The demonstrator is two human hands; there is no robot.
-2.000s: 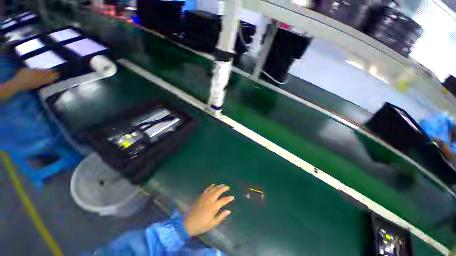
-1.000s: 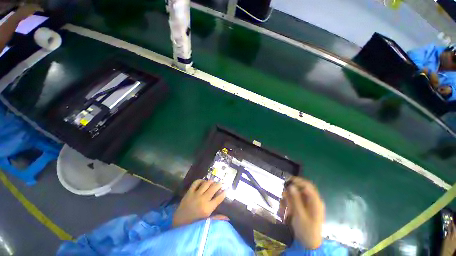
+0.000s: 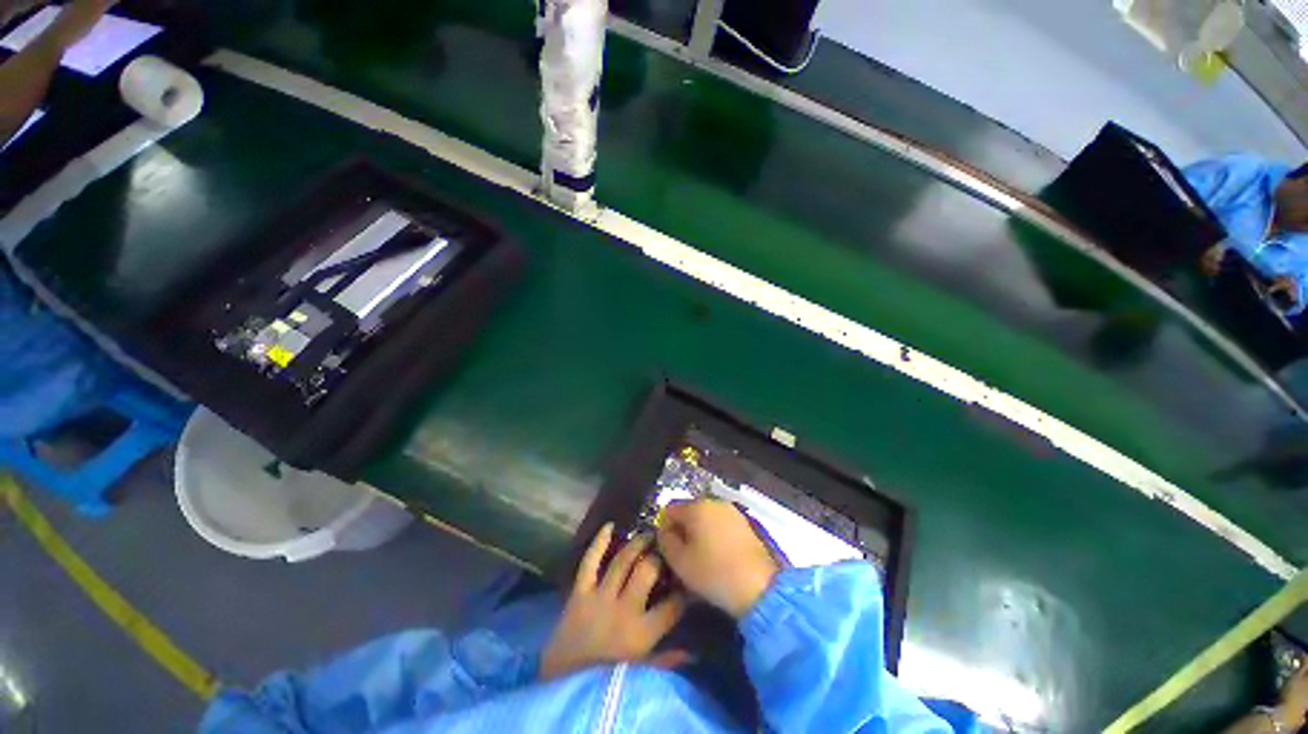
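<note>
An open tablet unit lies in a black foam-lined tray on the green bench in front of me. My left hand rests with spread fingers at the unit's lower left edge. My right hand is over the circuit board end, its fingertips bent together on the board beside the left fingers. Whether it holds a small part cannot be seen. The right hand and sleeve hide much of the silver-white battery area.
Another tray with an open unit lies to the left. A white bucket stands on the floor below the bench edge. A taped white post rises behind. A yellow strip hangs at the lower right. Another person's hands are at the right.
My right hand has moved left from the unit's right edge to the board end, next to my left hand. A second earlier both hands were apart on the unit.
</note>
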